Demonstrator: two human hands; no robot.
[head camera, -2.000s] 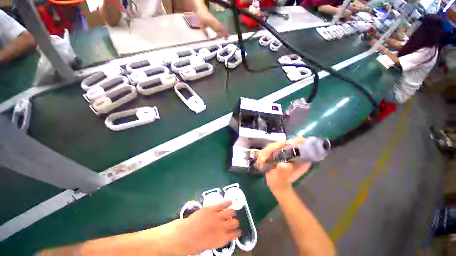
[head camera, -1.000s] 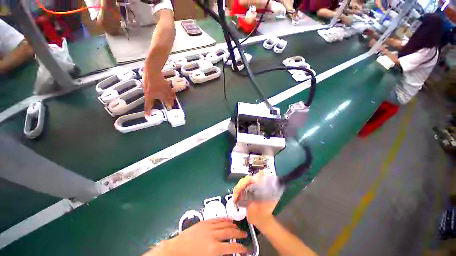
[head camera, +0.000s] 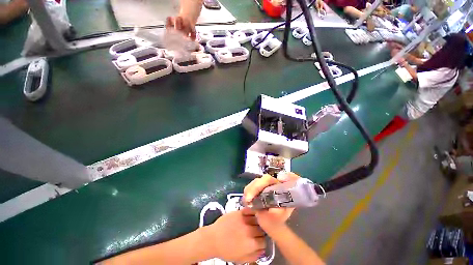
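My right hand (head camera: 267, 209) grips the grey electric screwdriver (head camera: 288, 195), nose pointing down-left, just in front of the screw feeder (head camera: 282, 127). My left hand (head camera: 236, 235) lies curled over a small row of white plastic loop housings (head camera: 211, 209) at the bottom centre, holding one down. Its fingers touch or nearly touch my right hand. The bit tip and most of the held housing are hidden by my hands. The brassy screw pick-up point (head camera: 274, 164) shows on the feeder's front ledge.
Beyond the pale rail (head camera: 171, 142), more white housings (head camera: 148, 71) lie in rows. Another person's hand (head camera: 181, 28) holds a blurred housing above them. A thick black cable (head camera: 345, 106) loops right of the feeder. A grey post (head camera: 41, 152) stands left.
The screwdriver has moved from the feeder to the housings under my left hand, which has curled tighter. The other person's hand has lifted a housing away. The view has shifted.
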